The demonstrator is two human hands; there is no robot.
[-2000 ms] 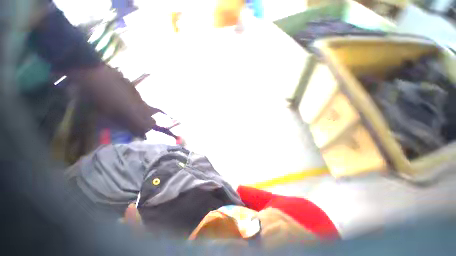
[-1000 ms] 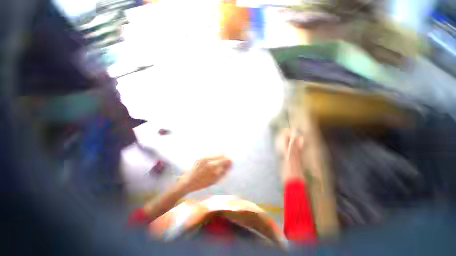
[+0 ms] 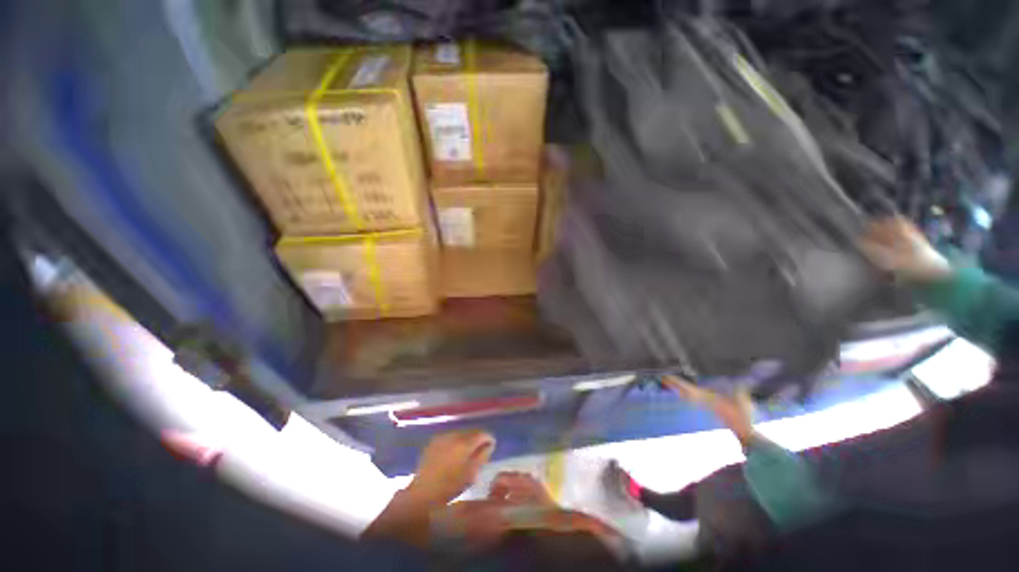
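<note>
A heap of dark grey garments (image 3: 715,223) lies blurred in the truck bed and hangs at its rear edge. My left hand (image 3: 456,460) is low at the centre, just behind the sill, with its fingers curled and nothing seen in it. My right hand (image 3: 520,489) appears small and blurred just right of it; its fingers cannot be made out. Neither hand visibly touches the garments.
Strapped cartons (image 3: 324,156) stand at the truck's left. The truck's blue rear sill (image 3: 469,430) crosses in front of me. At right, another person's green-sleeved arms (image 3: 782,480) reach to the garments, one hand on them.
The view has swung from the pale floor and carts to the open truck. My hands are now closer together at the bottom. The garment seen at my waist earlier is gone from view.
</note>
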